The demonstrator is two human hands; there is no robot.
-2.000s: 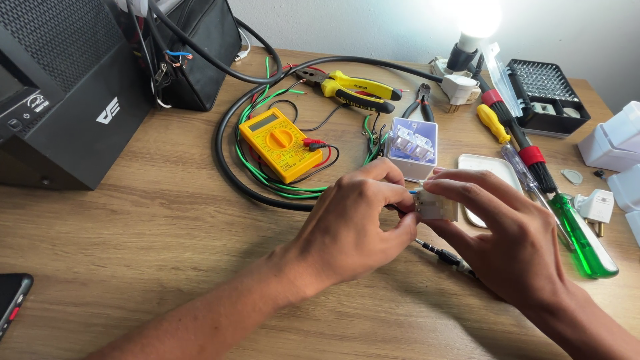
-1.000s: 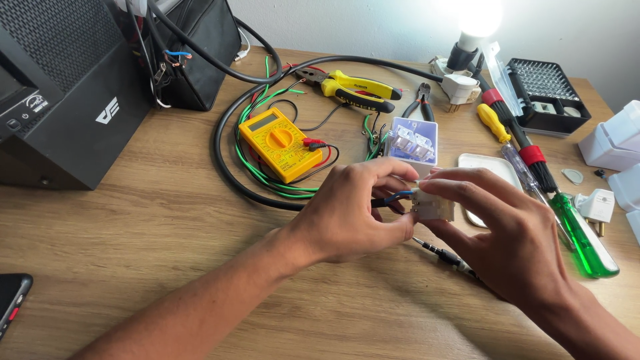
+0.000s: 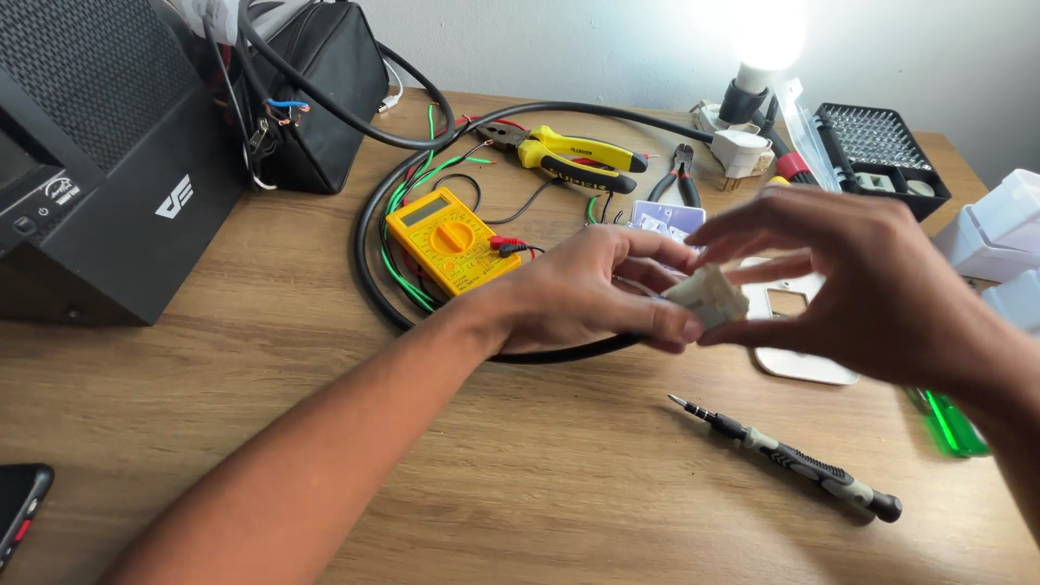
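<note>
My left hand [image 3: 601,284] grips a small off-white electrical module [image 3: 708,297] between thumb and fingers, near the centre right. Wires run into its left side, mostly hidden by that hand. My right hand [image 3: 845,284], slightly blurred, is curved around the module's right side with thumb and fingers apart; whether its fingertips touch the module cannot be told. A black cable [image 3: 569,354] passes under my left hand. Below the hands a precision screwdriver [image 3: 788,459] lies on the wooden table. A white faceplate [image 3: 804,363] with a rectangular opening lies partly behind my right hand.
A yellow multimeter [image 3: 452,240] lies left of my hands, beside green wires. Combination pliers [image 3: 569,154], side cutters [image 3: 681,175], a small plastic box [image 3: 668,214], a lit bulb [image 3: 760,41] and a bit case [image 3: 881,154] stand or lie behind. A black speaker-like case [image 3: 106,187] stands left.
The module has tilted between my hands, and the fingers of my right hand have spread and lifted. The screwdriver, partly hidden by my right hand before, now shows whole on the table.
</note>
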